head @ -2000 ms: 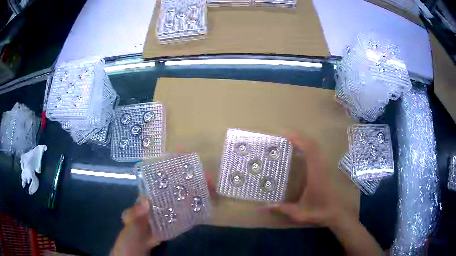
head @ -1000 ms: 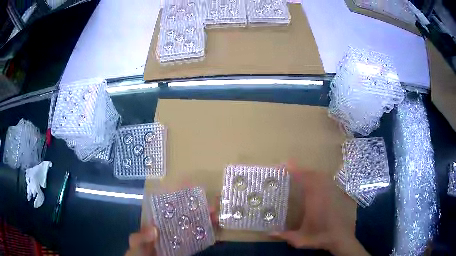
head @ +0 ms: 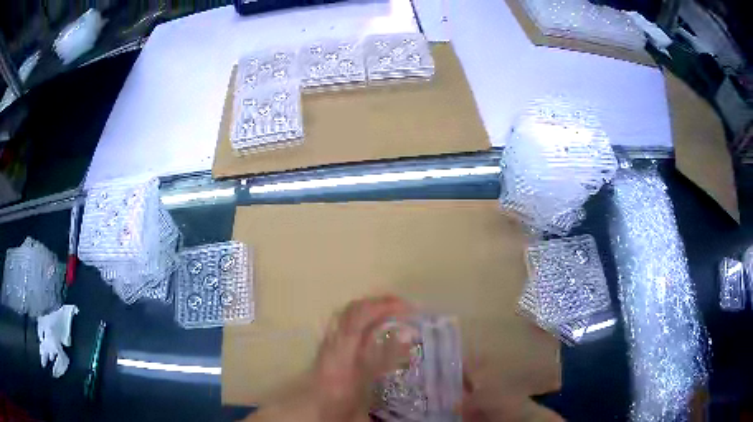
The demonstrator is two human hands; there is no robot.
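My left hand (head: 351,350) is blurred at the bottom centre, over the near part of the tan cardboard sheet (head: 371,247). It is closed around clear lens plates (head: 442,363), which stand on edge; the count cannot be told. My right hand (head: 469,400) is mostly hidden behind the plates and cut off by the lower edge; its fingers touch their right side. A single lens plate (head: 213,284) with five round domes lies at the cardboard's left edge. A twisted small stack of plates (head: 570,280) lies at its right edge.
Tall twisted stacks stand left (head: 124,227) and right (head: 557,165). Neat blocks (head: 268,111) sit on the far cardboard (head: 396,124) beyond the metal rail (head: 371,180). Bubble wrap (head: 660,297) runs down the right. A white glove or rag (head: 56,338) and dark green stick (head: 97,358) lie left.
The plates held apart in two hands are now together, turned on edge. My left hand has moved right, in front of them. The view has tilted up, showing more of the far side.
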